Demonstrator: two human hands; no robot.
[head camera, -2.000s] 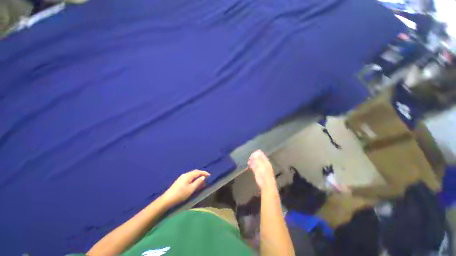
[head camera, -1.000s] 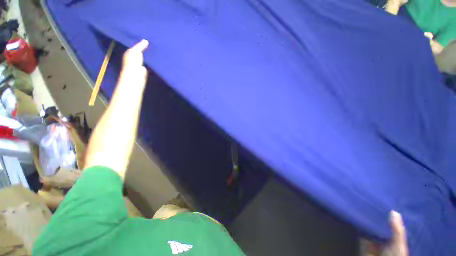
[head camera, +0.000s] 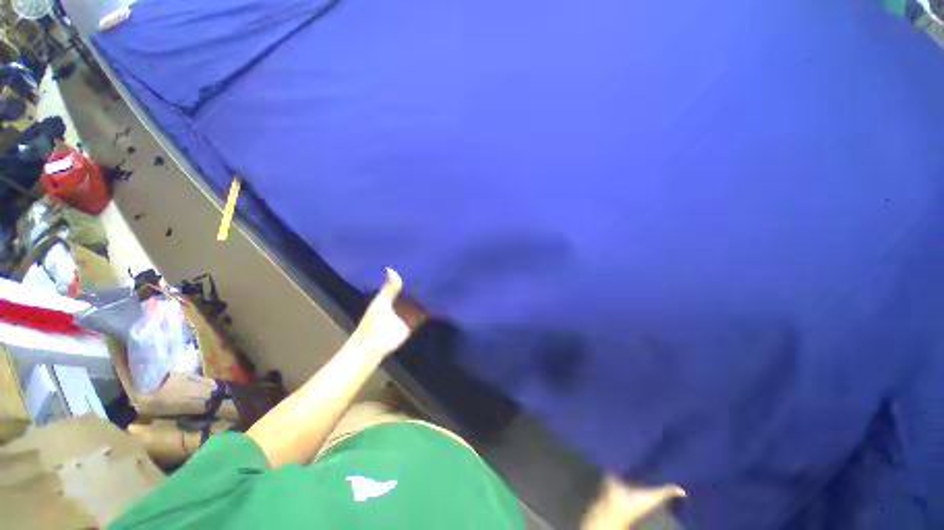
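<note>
Blue fabric (head camera: 621, 186) covers most of the table, with its near edge running from the upper left down to the lower middle. My left hand (head camera: 388, 319) holds this edge, thumb on top and fingers partly hidden under the cloth. My right hand (head camera: 626, 504) is at the fabric edge at the bottom of the picture, cut off by it; its grip cannot be made out. A yellow stick (head camera: 230, 209) pokes out from under the fabric over the table's near edge, up and left of my left hand.
A small whitish block (head camera: 115, 18) lies at the fabric's far left end. On the left are a red bag (head camera: 76, 180), a clear plastic bag (head camera: 163, 342), cardboard (head camera: 78, 471) and dark scraps on the floor. A bit of green shows at the top right.
The fabric edge, lifted a second ago, has come down over the dark area and the scissors-like item there. My left hand is lower and nearer; my right hand has moved left.
</note>
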